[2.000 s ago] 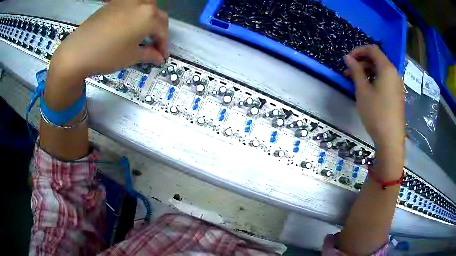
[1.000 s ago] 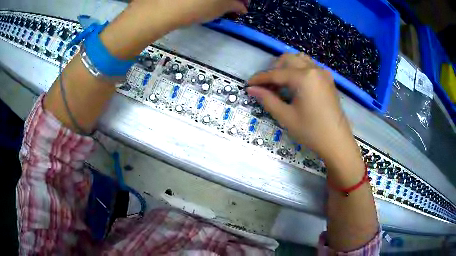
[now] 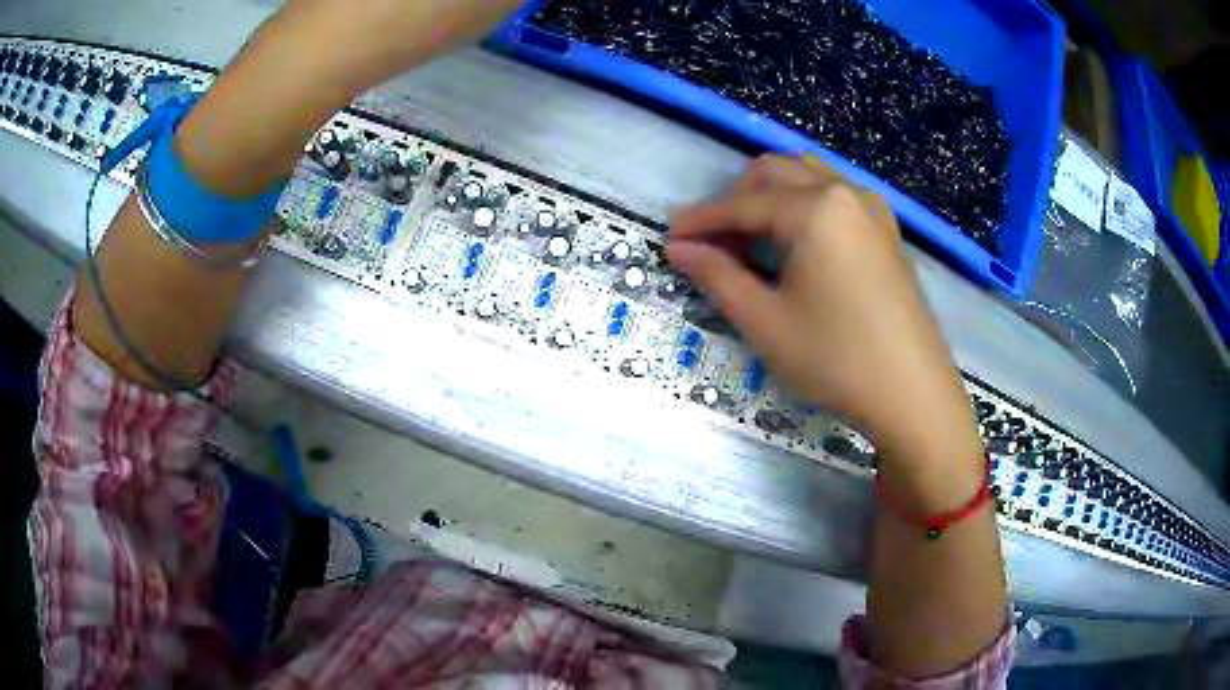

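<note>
A long row of circuit boards [image 3: 519, 283] runs across the view, with round pale-topped capacitors [image 3: 634, 276] and blue disc parts [image 3: 545, 289]. My right hand [image 3: 782, 256] is over the boards' far edge, thumb and finger pinched at a tiny dark component, mostly hidden by the fingertips. Whether it touches the board cannot be told. My left forearm, with a blue wrist strap [image 3: 202, 196], crosses the boards at the left. My left hand [image 3: 425, 16] is cut off by the top edge, fingers out of view. A blue bin [image 3: 1032, 162] holds a heap of black components [image 3: 823, 95].
Silver-grey metal rails [image 3: 445, 357] lie along both sides of the boards. A clear plastic bag [image 3: 1099, 270] with white labels lies right of the bin. Another blue bin [image 3: 1157, 155] with a yellow item [image 3: 1194, 202] stands at the far right. A worn off-white bench edge [image 3: 391, 479] lies nearest me.
My right hand moved left from the bin to the boards and now stays there, pinched. My left hand rose from the boards past the bin's left end and out at the top.
</note>
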